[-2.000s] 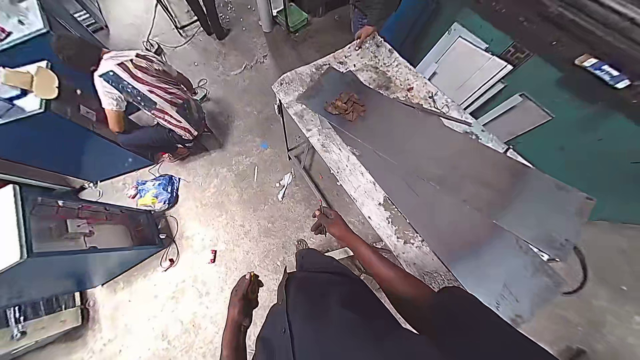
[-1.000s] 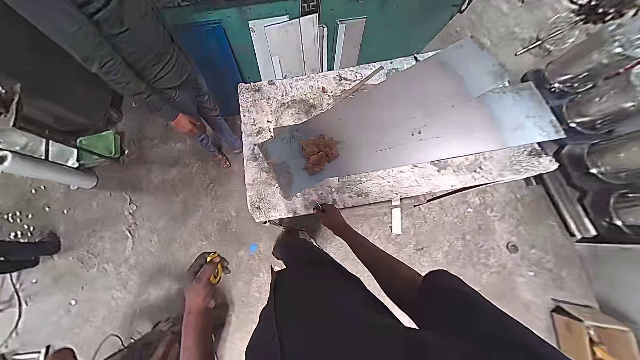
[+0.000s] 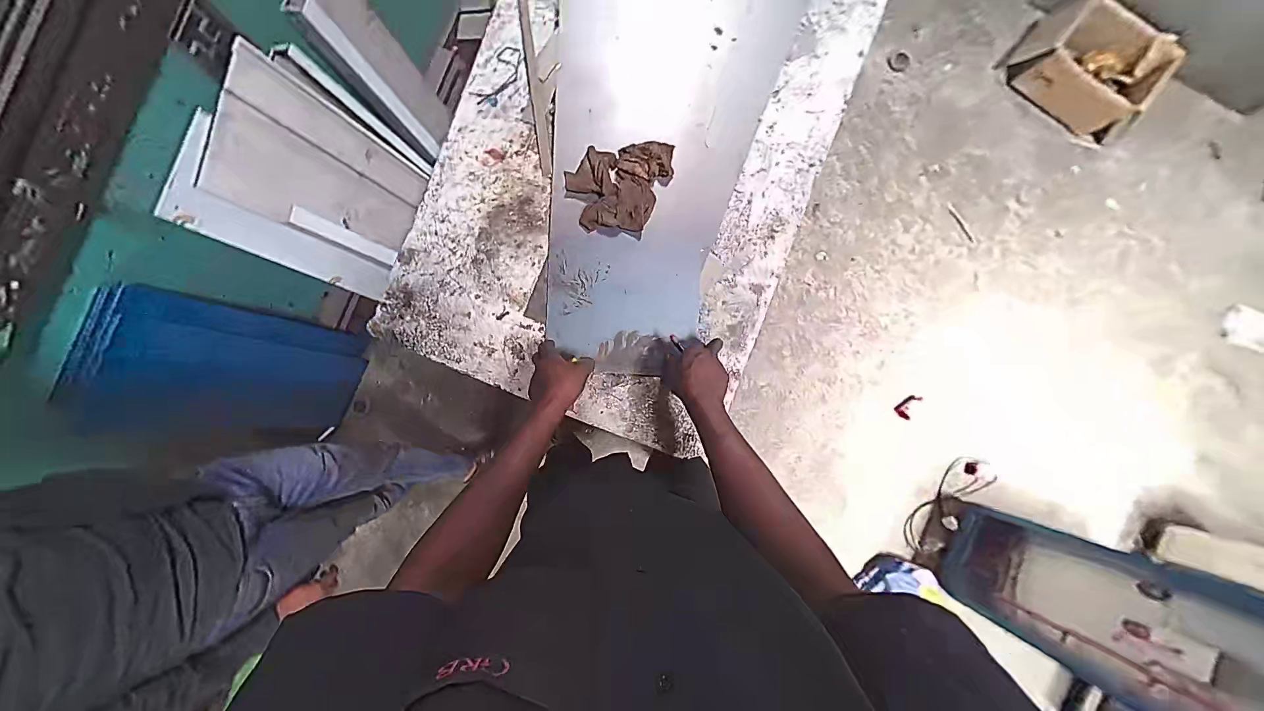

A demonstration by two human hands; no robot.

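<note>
A smooth grey metal sheet (image 3: 632,296) lies lengthwise on a worn, paint-spattered table (image 3: 474,237). My left hand (image 3: 561,380) grips the sheet's near left corner, and a small yellow bit shows at its fingers. At the near right corner my right hand (image 3: 699,375) holds the edge, with a thin dark pencil-like thing (image 3: 676,343) sticking out between the fingers. Crumpled brown cloth or paper (image 3: 622,188) rests on the sheet beyond my hands. The undersides of both hands are hidden.
Another person (image 3: 128,563) is close on the left. White panels (image 3: 306,168) and blue panels (image 3: 217,360) lean against a green surface beyond the table's left side. On the floor at right are a cardboard box (image 3: 1076,79), a cable (image 3: 928,513) and a blue-framed cabinet (image 3: 1086,583).
My left hand, which held a yellow object away from the table, has come to the sheet's end. My right hand is there too. The view has turned strongly.
</note>
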